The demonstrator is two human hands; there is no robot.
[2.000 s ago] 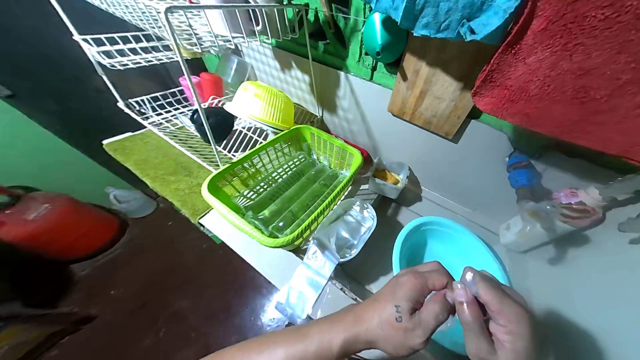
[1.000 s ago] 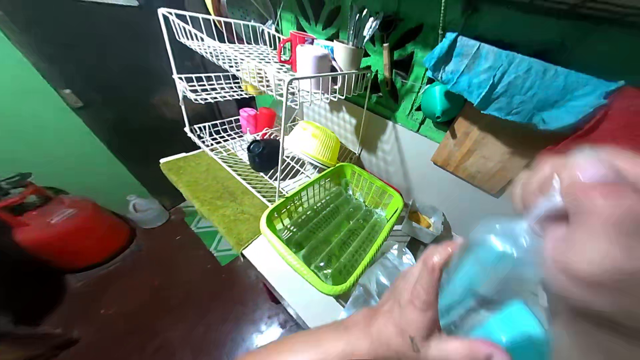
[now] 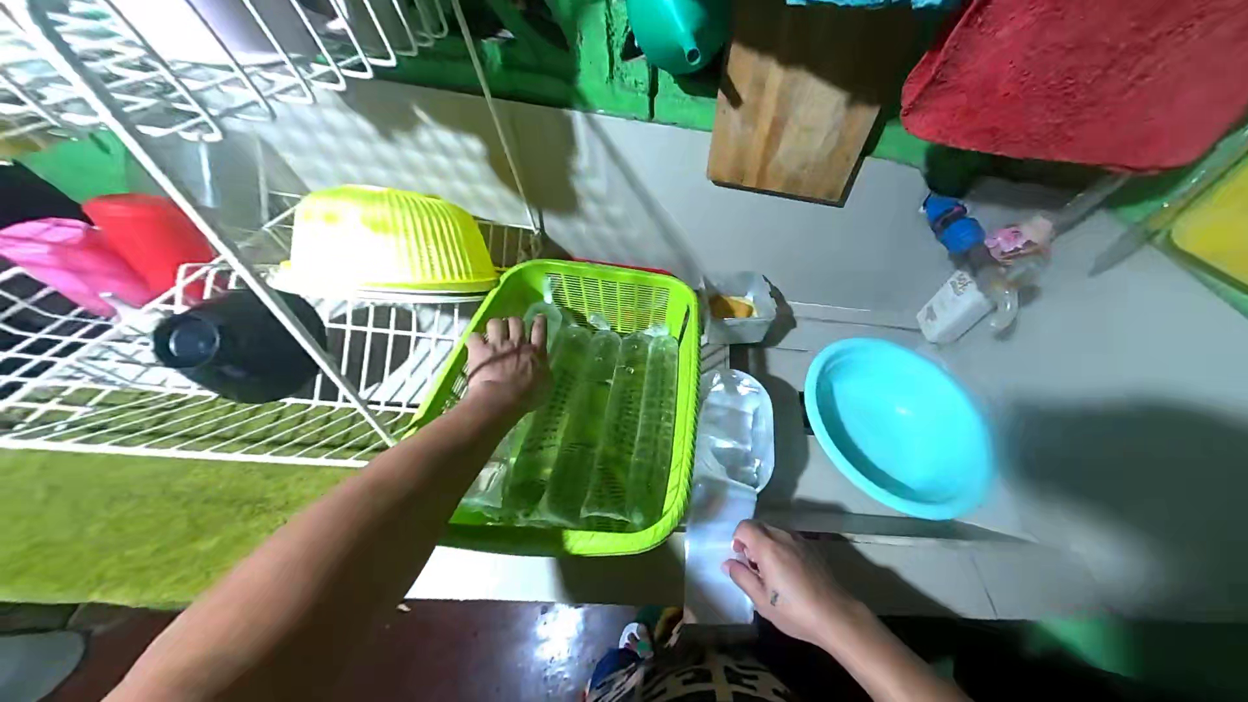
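A green plastic basket [image 3: 686, 429] sits on the counter with several long, clear water-filled plastic bags [image 3: 585, 419] lying side by side in it. My left hand [image 3: 509, 363] reaches over the basket's left side and rests on the upper end of the leftmost bag; whether its fingers grip the bag cannot be told. Right of the basket lies a stack of flat clear plastic bags [image 3: 720, 556], hanging toward the counter's front edge. My right hand [image 3: 780, 575] is at the stack's right edge, fingers curled near it. Past the stack stands a turquoise basin [image 3: 902, 429].
A white wire dish rack [image 3: 292, 439] with a yellow bowl [image 3: 390, 239], a black cup [image 3: 239, 346] and red and pink cups stands at left. A small clear container [image 3: 739, 307] sits behind the bags. A wooden board [image 3: 795, 107] and a red cloth [image 3: 1072, 78] hang behind.
My left hand has moved left, from above the counter to inside the basket. The filled bag between my hands one second ago is out of them. My right hand has come down beside the flat bags.
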